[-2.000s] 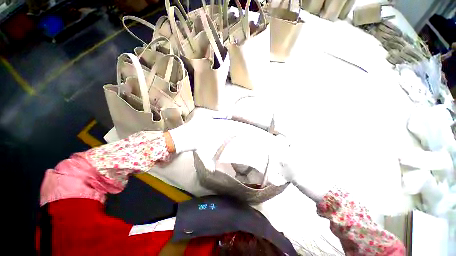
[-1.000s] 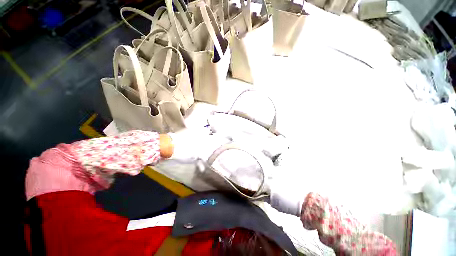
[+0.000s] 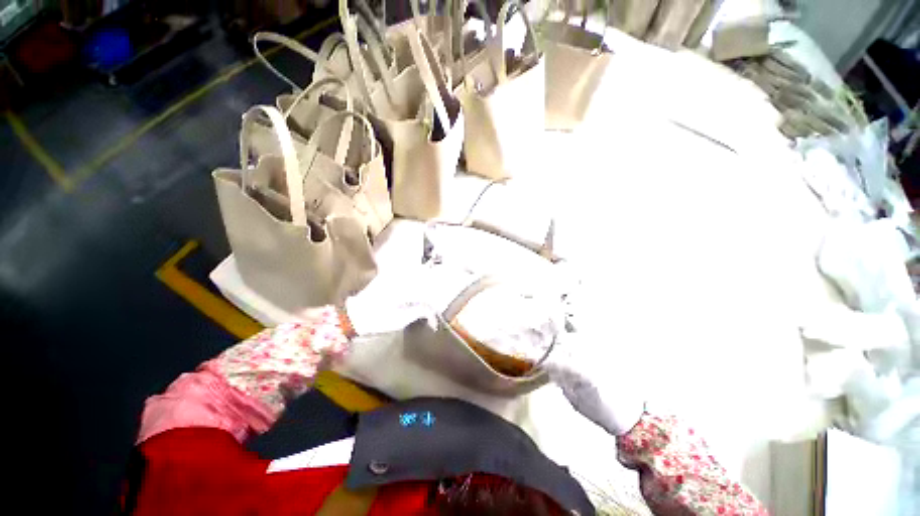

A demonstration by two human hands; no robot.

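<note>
A tote bag [image 3: 459, 358] stands open on the white table in front of me, its two handles up. White stuffing and a tan-brown strip show in its mouth. My left hand [image 3: 393, 302], in a white glove, is at the bag's left side; its fingers are washed out by glare, so its hold cannot be told. My right hand [image 3: 590, 383], also white-gloved, is at the bag's right end; its fingertips are blurred into the bright table.
Beige tote bags [image 3: 288, 247] stand in rows at the left and back. White stuffing paper [image 3: 857, 262] is heaped at the right. Flat beige pieces [image 3: 792, 96] lie at the far right. White sheets [image 3: 868, 474] are at the lower right. Yellow lines mark the dark floor.
The tan-brown strip shows more clearly in the bag's mouth. My left hand has moved slightly down and right along the bag's side, and my right hand has shifted a little too.
</note>
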